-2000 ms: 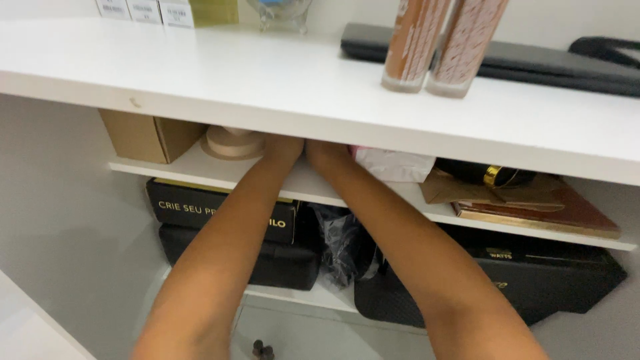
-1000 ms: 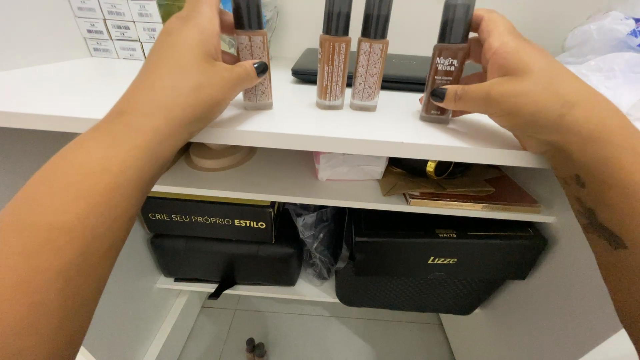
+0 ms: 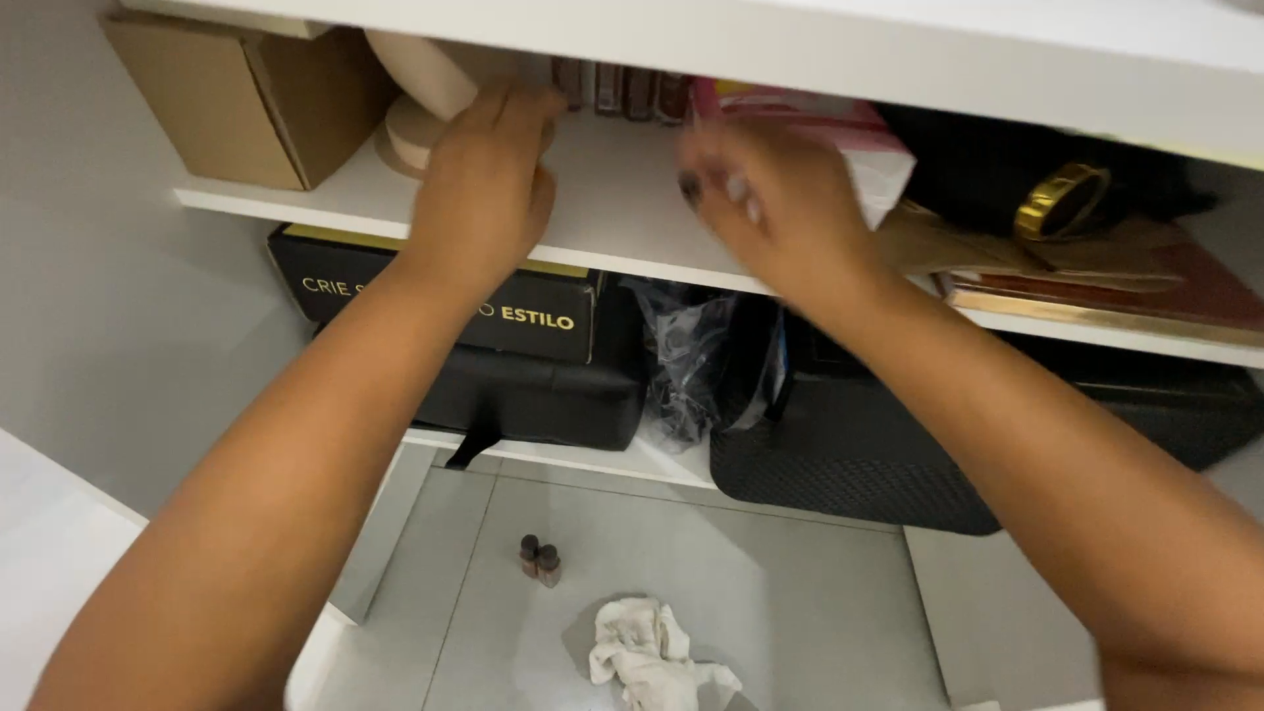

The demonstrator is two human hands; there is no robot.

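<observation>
My left hand is over the middle shelf, by a round beige object with a base; its fingertips are partly out of sight and I cannot tell what they hold. Several small bottles stand in a row at the back of this shelf, between my hands. My right hand, blurred by motion, has curled fingers in front of a pink and white box; whether anything is in it I cannot tell. Two small dark-capped bottles stand on the floor below.
A cardboard box is at the shelf's left end. A gold bangle and brown paper lie at right. Below are a black box with lettering, clear plastic wrap and a black textured case. A white cloth lies on the floor.
Both hands have moved from the bottles on the top surface down to the middle shelf. The view has tilted down, and a row of bottles shows at the back of that shelf.
</observation>
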